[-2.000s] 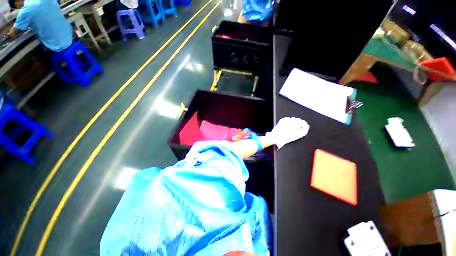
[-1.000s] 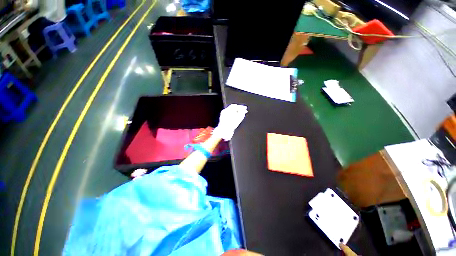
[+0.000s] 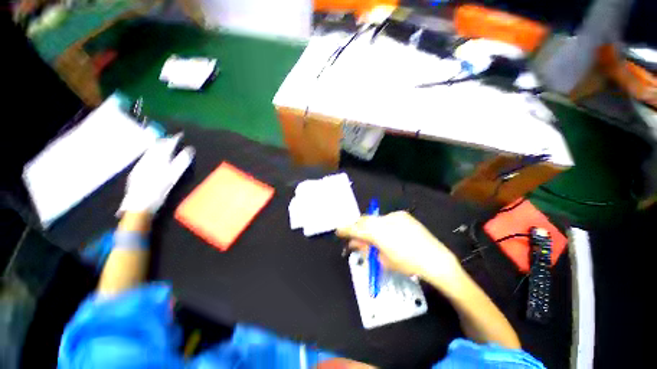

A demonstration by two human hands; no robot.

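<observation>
My left hand [image 3: 155, 173], in a white glove, rests with fingers spread at the right edge of the clipboard [image 3: 86, 162] and holds nothing. My right hand [image 3: 396, 241] is bare and holds a blue marker pen [image 3: 374, 268] upright between its fingers. It is over two flat white units: its fingertips are at the corner of the farther unit [image 3: 324, 205], and the nearer unit [image 3: 385, 299], with dark dots at its corners, is partly hidden under the hand. An orange foam pad [image 3: 225, 205] lies between my left hand and the units.
A white-topped wooden shelf [image 3: 425, 90] stands behind the units, with a unit [image 3: 362, 140] beneath it. Another white unit [image 3: 188, 73] lies on the green surface. At right are a red-orange pad [image 3: 524, 234], a black remote control [image 3: 539, 277], thin cables and a white strip [image 3: 581, 295].
The view has swung right and now shows the shelf, remote control and right pad. My left hand has moved from the bench edge to the clipboard. My right hand has come over the units with the pen.
</observation>
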